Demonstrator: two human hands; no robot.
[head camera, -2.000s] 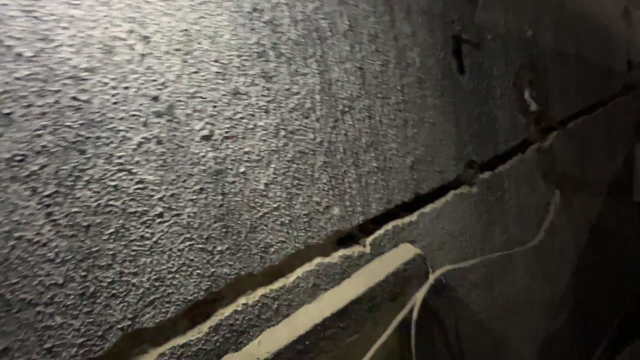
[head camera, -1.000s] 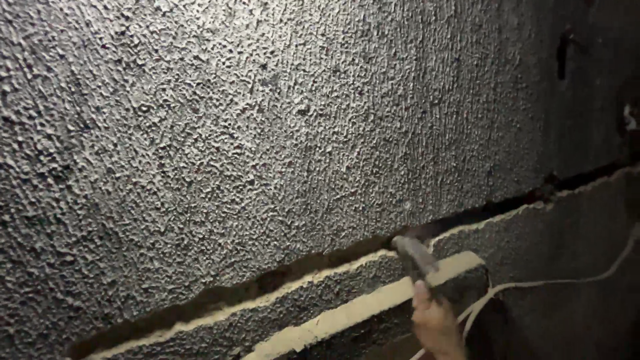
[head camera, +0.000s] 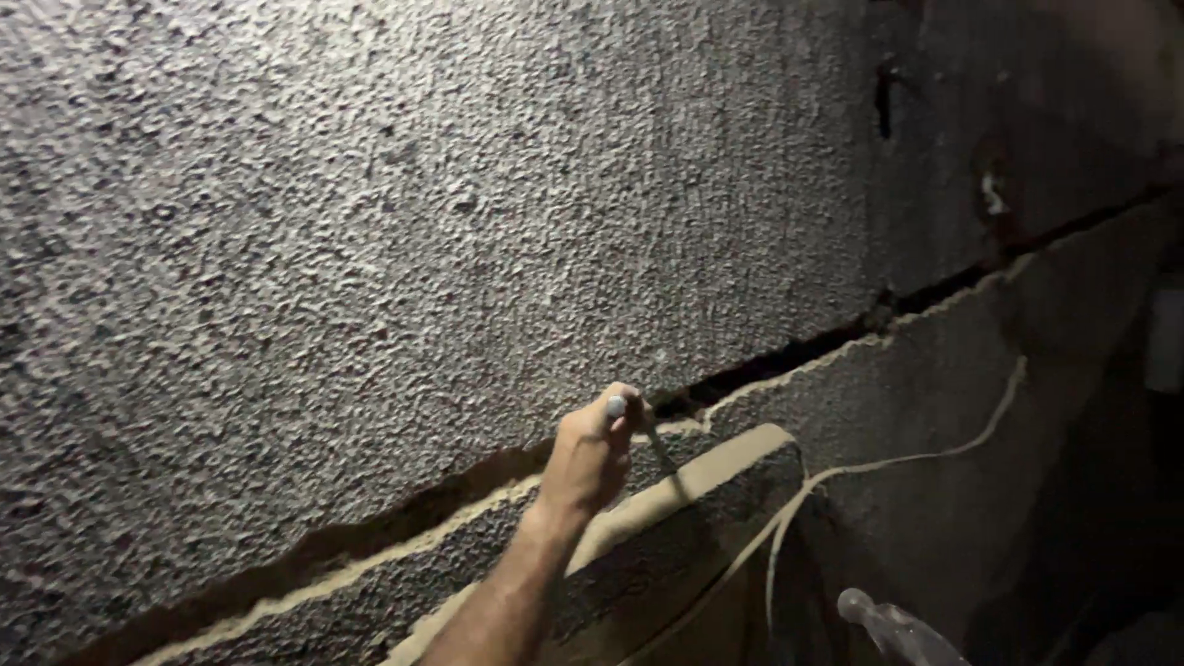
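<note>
My left hand (head camera: 587, 453) reaches up from the bottom and is closed around a narrow metal rod, perhaps a chisel; its round end (head camera: 617, 405) faces the camera. The fist rests at the long dark groove (head camera: 786, 359) in the rough wall (head camera: 462, 240). A thin dark line, the shaft or its shadow, runs down right from the fist. Where the tool's tip lies cannot be told. At the bottom right is the blurred head of a hammer (head camera: 888, 624), apart from the rod. My right hand is out of view.
A pale ledge (head camera: 689, 476) juts out below the groove, beside a thin pale cable (head camera: 888, 462) that branches and hangs down. A dark slot (head camera: 883, 102) and a hole with something whitish (head camera: 992, 192) are in the wall at upper right. Deep shadow covers the lower right.
My left hand has come into view with the rod at the groove. The hammer, held by a hand at the groove a second ago, is now at the lower right.
</note>
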